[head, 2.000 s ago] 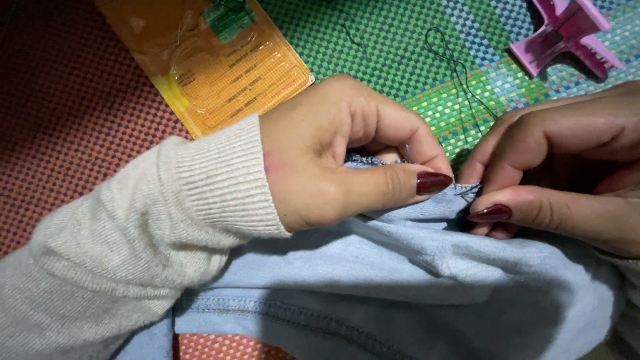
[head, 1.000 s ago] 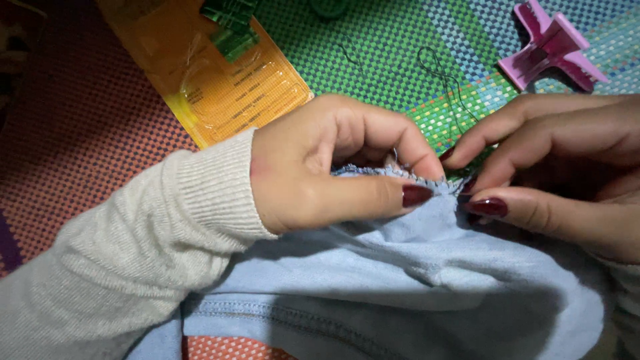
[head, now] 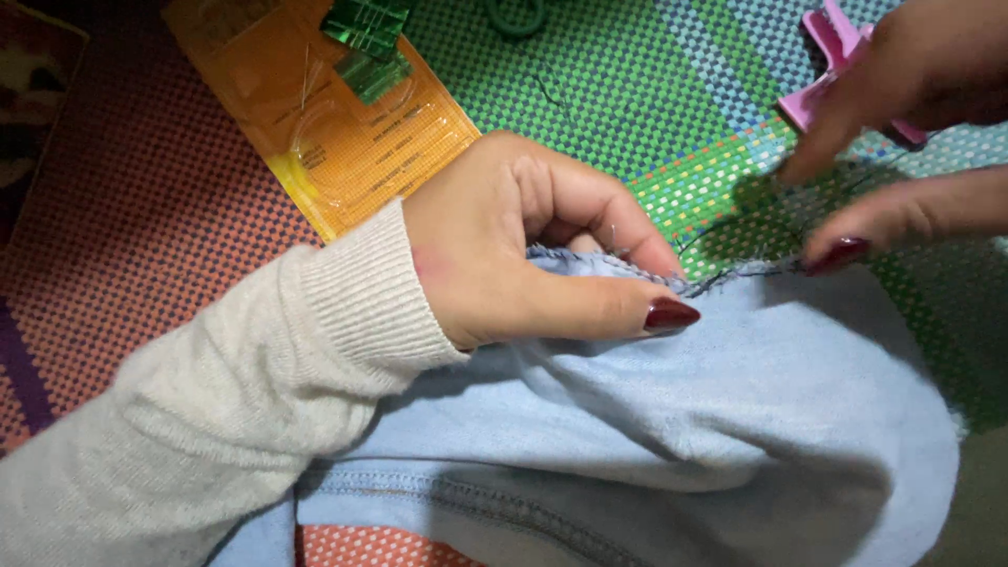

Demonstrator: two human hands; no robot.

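Note:
Light blue denim cloth (head: 756,370) lies across the lower middle of the head view, its raw upper edge overcast with dark thread. My left hand (head: 535,252) pinches that edge between thumb and bent forefinger. Dark thread (head: 713,279) runs along the edge to the right of my left thumb. At the right, my right hand (head: 890,150) is blurred, thumb and forefinger apart, with the thumb tip beside the edge. No needle can be made out at its fingers. A double-stitched seam (head: 472,496) crosses the lower part of the denim.
Beneath everything is a woven checked mat (head: 575,102). An orange printed packet (head: 394,150) with green foil pieces (head: 370,39) lies behind my left hand. A pink plastic claw clip (head: 835,47) is partly behind my right hand, and a green ring-shaped object (head: 516,16) is at the top.
My right hand has opened its fingers and lifted up and to the right from the denim edge, uncovering more of it. My left hand keeps its pinch on the cloth.

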